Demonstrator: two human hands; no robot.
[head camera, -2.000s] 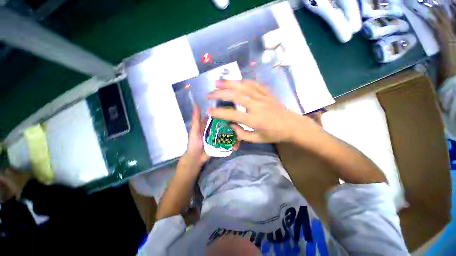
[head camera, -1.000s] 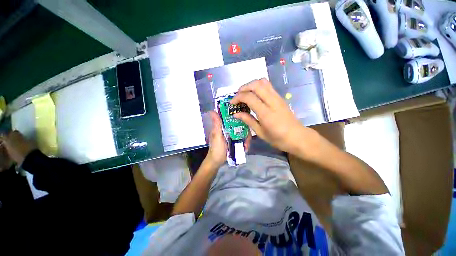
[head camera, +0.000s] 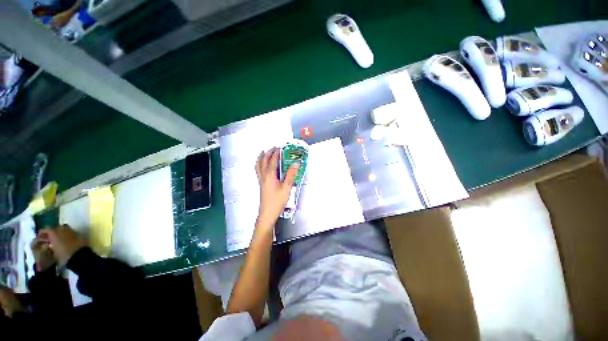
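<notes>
An open white device (head camera: 293, 174) with a green circuit board in its wide head lies on the printed sheets (head camera: 257, 148). Its wide head points away from me and its narrow handle towards me. My left hand (head camera: 272, 178) holds it from its left side, with the thumb on the board. My right hand is not in view. Several white devices (head camera: 487, 70) with small dark windows lie on the green bench at the right.
A single white device (head camera: 351, 41) lies on the green belt. A crumpled white lump (head camera: 385, 124) is on the sheets. A black smartphone (head camera: 198, 181) lies left of them. A brown carton (head camera: 433, 266) stands at the lower right. A neighbour's hands (head camera: 59, 243) show at the left.
My right hand has left the view. The open device has moved from above my lap onto the sheets, held by my left hand. The view has shifted, showing more of the belt.
</notes>
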